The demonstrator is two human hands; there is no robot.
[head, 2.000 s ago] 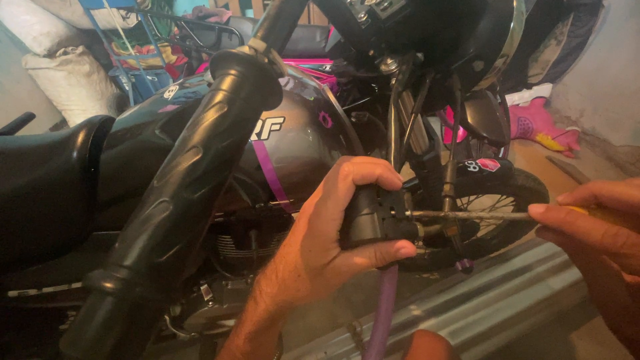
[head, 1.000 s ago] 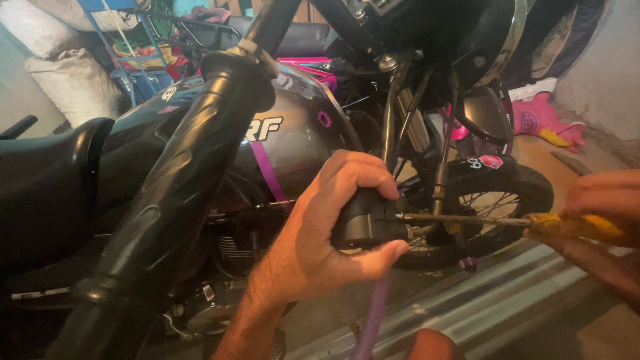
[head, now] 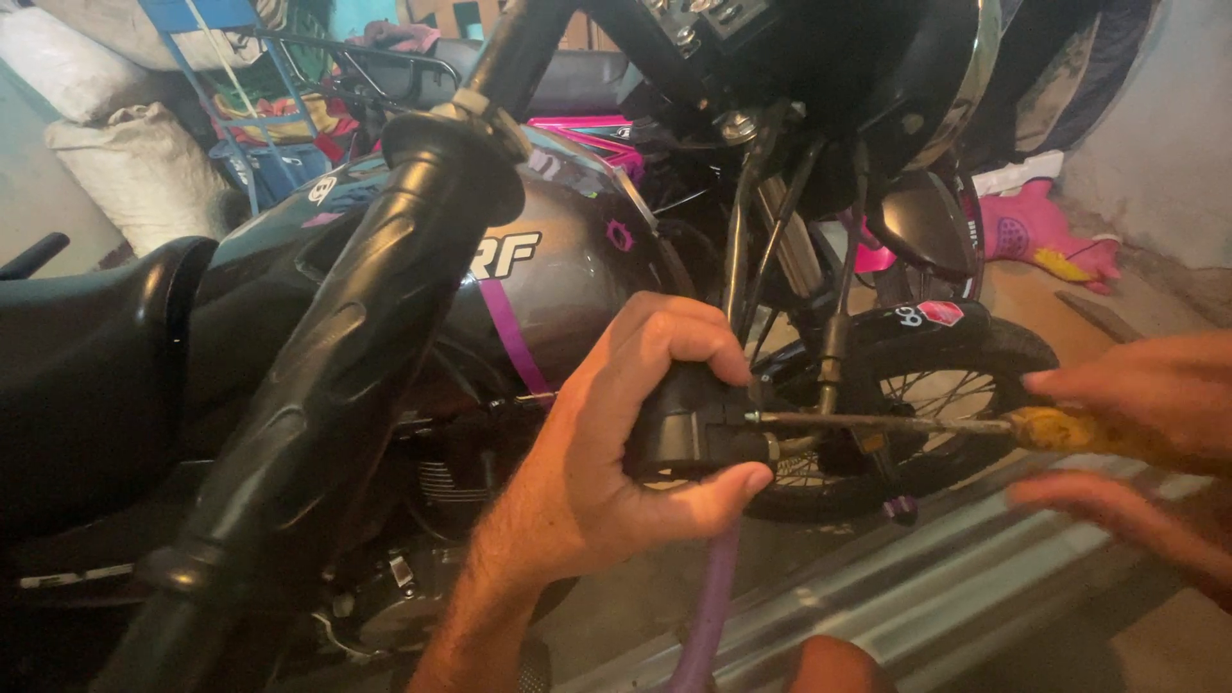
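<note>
My left hand (head: 616,452) grips a black plastic housing (head: 688,419), its thumb below and its fingers curled over the top. A screwdriver (head: 895,423) lies level, its metal tip against a small screw (head: 756,417) on the housing's right side. Around the tool's worn yellow handle (head: 1059,429) is my right hand (head: 1145,414); its upper fingers lie along the handle, while the thumb is apart below. The far end of the handle is hidden in the palm. A purple hose (head: 710,606) hangs down just under the housing.
A motorcycle handlebar grip (head: 337,356) slants across the left, before the grey fuel tank (head: 568,250). Behind my hands are the front wheel (head: 1020,366) and corrugated metal sheets (head: 924,568). Sacks (head: 144,173) stand back left; a pink plush toy (head: 1044,231) lies back right.
My right hand was pinching the screwdriver near its shaft two seconds ago; now it is further back on the handle, with the thumb away from it. The left hand keeps its hold on the housing.
</note>
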